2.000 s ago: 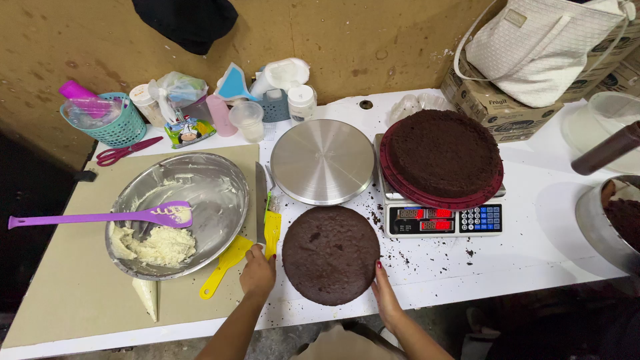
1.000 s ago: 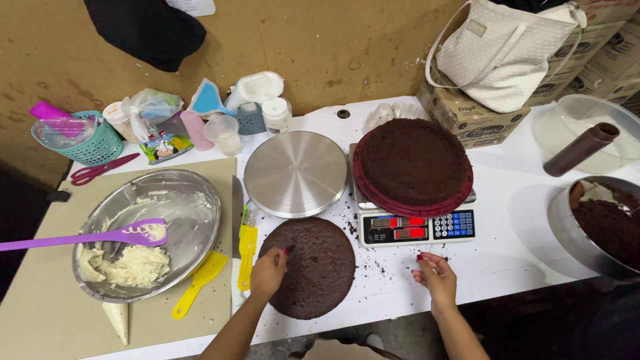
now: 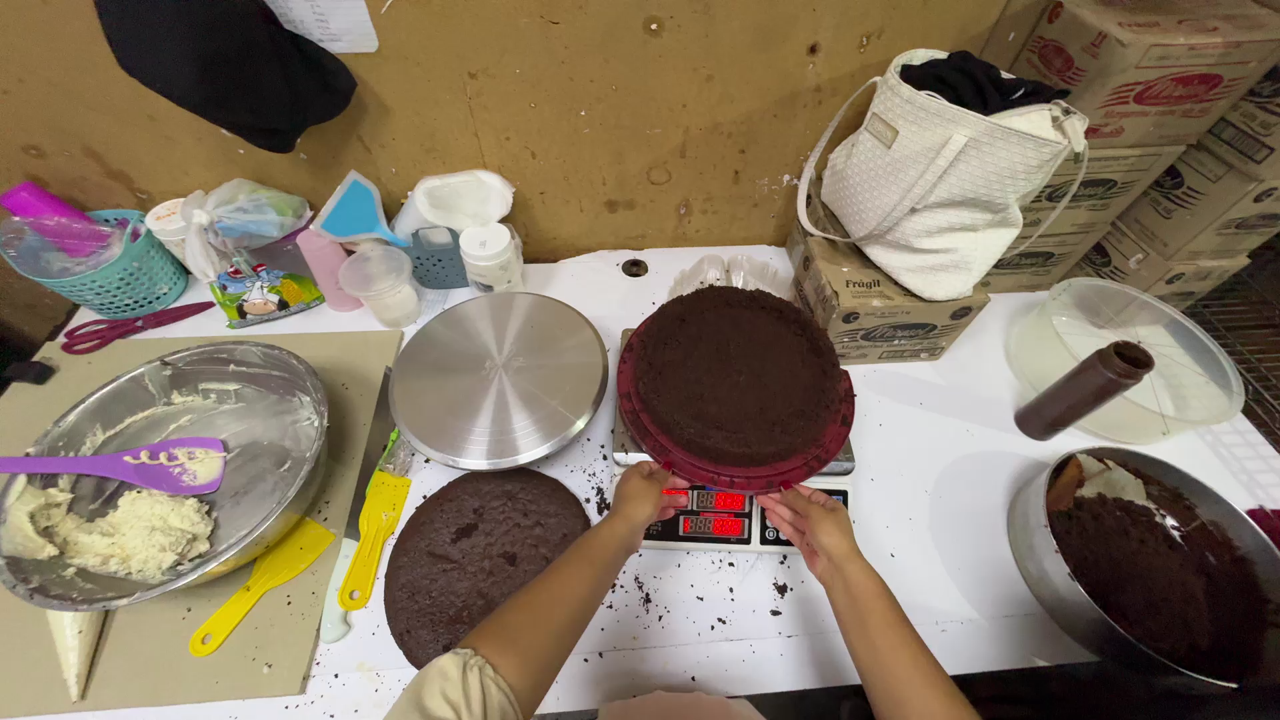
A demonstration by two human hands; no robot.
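Note:
Both hands are at the near rim of a dark red round board [image 3: 640, 440] that bears a chocolate cake layer [image 3: 738, 375]. My left hand [image 3: 645, 500] has its fingertips on the rim at the left, and my right hand [image 3: 812, 522] has its own on the rim at the right. Board and cake rest on a digital kitchen scale [image 3: 719, 527] with lit red displays. Left of the scale, a second chocolate cake layer [image 3: 480, 555] lies flat on the white table, partly behind my left forearm. Above it stands a round metal turntable [image 3: 499, 380].
Left are a steel bowl [image 3: 315, 440] of cream, a purple spatula [image 3: 175, 465], yellow scrapers [image 3: 375, 535], a knife [image 3: 365, 470] and a piping bag [image 3: 72, 645]. Right are a pan of cake scraps [image 3: 1140, 580], a brown bottle [image 3: 1085, 390] and a cardboard box [image 3: 890, 310] under a white bag [image 3: 930, 190].
Earlier my hands were at the flat cake layer, then my right hand was raised near the scale. Now both are at the board's rim. The view has shifted.

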